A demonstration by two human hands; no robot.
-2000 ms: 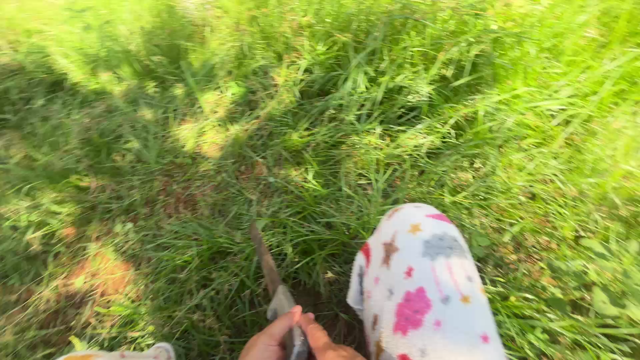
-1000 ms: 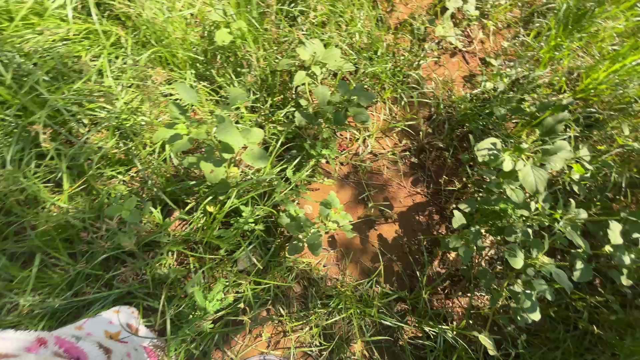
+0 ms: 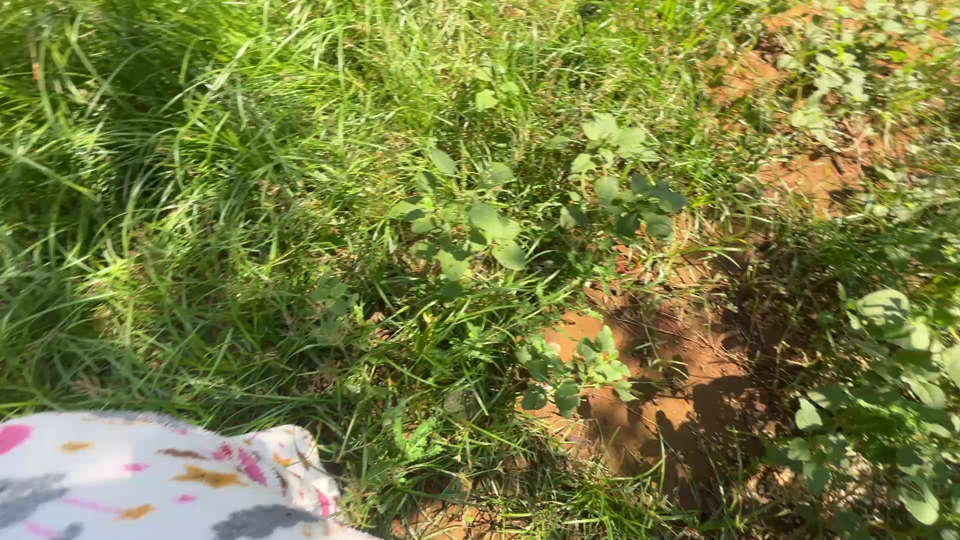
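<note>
Neither of my hands shows in the head view now, and whatever they hold is out of sight. A knee in white fleecy cloth [image 3: 150, 480] with pink, grey and ochre shapes fills the lower left corner. Just beyond it grows long green grass [image 3: 150, 225]. Broad-leaved green weeds [image 3: 480, 225] stand near the middle of the view, and a smaller leafy plant [image 3: 581, 371] rises at the edge of a bare patch of reddish soil [image 3: 675, 405].
More broad-leaved plants [image 3: 892, 405] crowd the right edge beside the soil, which lies partly in shadow. Another reddish bare strip [image 3: 810, 176] shows at the upper right among low weeds.
The view has swung a long way to the right since two seconds ago. Both hands and the long blade they held have left the view; more of the patterned cloth shows than one second ago.
</note>
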